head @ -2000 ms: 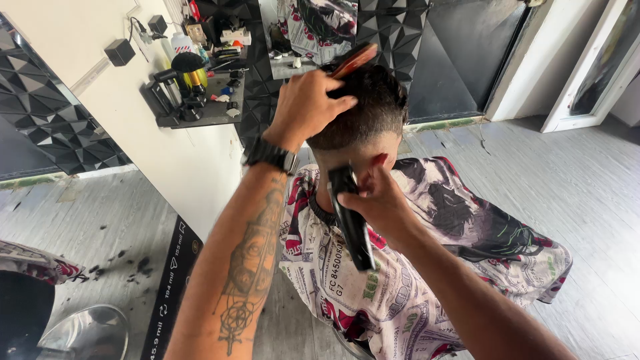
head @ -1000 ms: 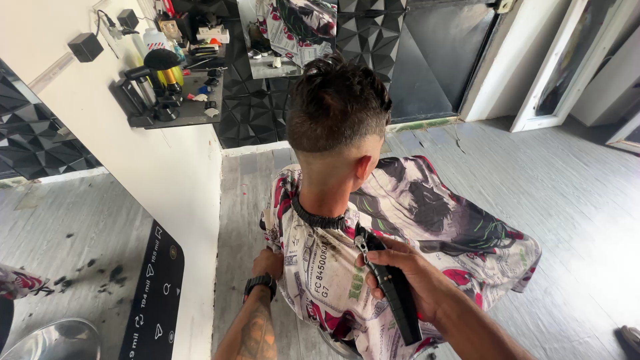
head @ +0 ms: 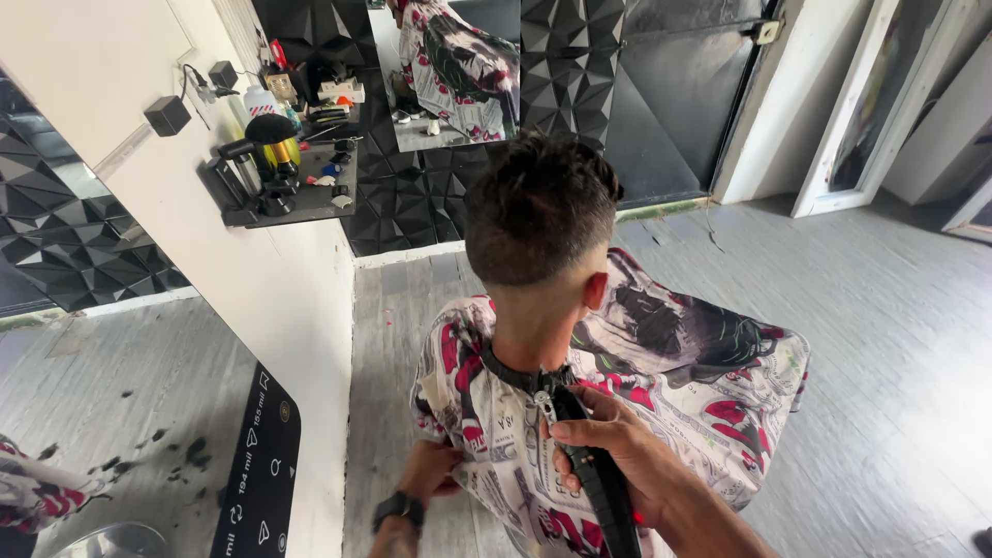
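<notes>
A seated person, seen from behind, has short dark hair (head: 539, 209) faded at the nape. A printed barber cape (head: 504, 434) covers the shoulders, its black neckband (head: 508, 373) around the neck. In my right hand (head: 620, 449) is a black hair clipper (head: 593, 465), its head just below the neckband, over the cape's back. My left hand (head: 430, 469), with a black watch on the wrist, is low beside the cape's left edge; its fingers touch the fabric, but whether they pinch it is hidden. No comb shows in either hand.
A black wall shelf (head: 310, 209) at the left carries a round black brush, a spray bottle and clipper guards. Ahead, a mirror (head: 465, 85) reflects the cape. Another mirror (head: 155, 364) fills the lower left. A grey metal door (head: 674, 101) and a white-framed glass panel (head: 845, 108) stand beyond.
My left hand has left the hair, where it held a comb, and gone down to the cape's left side. My right hand has brought the clipper from beside the head down to the cape's back.
</notes>
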